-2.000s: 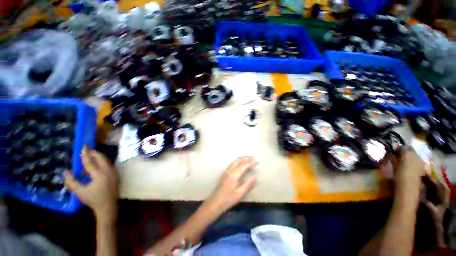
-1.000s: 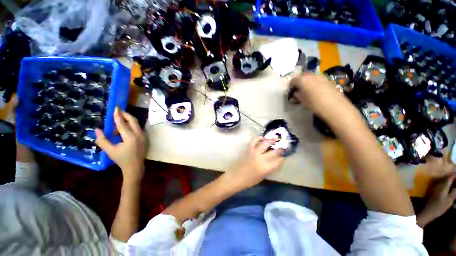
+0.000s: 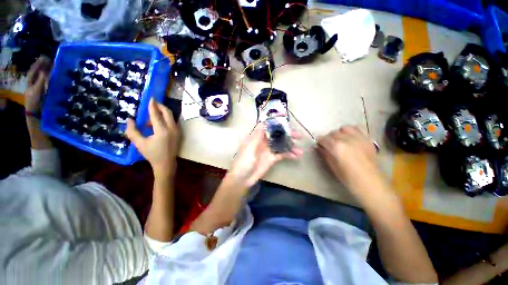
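Note:
My left hand [image 3: 257, 153] holds a module with a dark ribbed cylinder [image 3: 278, 136] facing up. A black housing with a silver face [image 3: 272, 104] is directly beyond the module; whether they touch is unclear. Thin lead wires [image 3: 299, 123] run from there toward my right hand [image 3: 350, 153]. My right fingertips are pinched at a wire's end, partly hidden. Several waiting black housings [image 3: 215, 106] with pale holed faces and loose red and yellow wires lie at the upper left. Fitted units [image 3: 430, 128] with orange centres stand at the right.
A neighbour's hand [image 3: 159, 136] touches a blue tray [image 3: 111, 153] of modules at left. White paper [image 3: 352, 34] and a small dark part [image 3: 391, 49] lie beyond my hands. A thin strand [image 3: 365, 114] lies right. Orange tape [image 3: 409, 183] crosses the tabletop; another person's arm [image 3: 479, 273] is lower right.
My right hand has come back from the small modules near the paper toward my left hand. My left hand, earlier on a black housing, now holds a module. The view has shifted.

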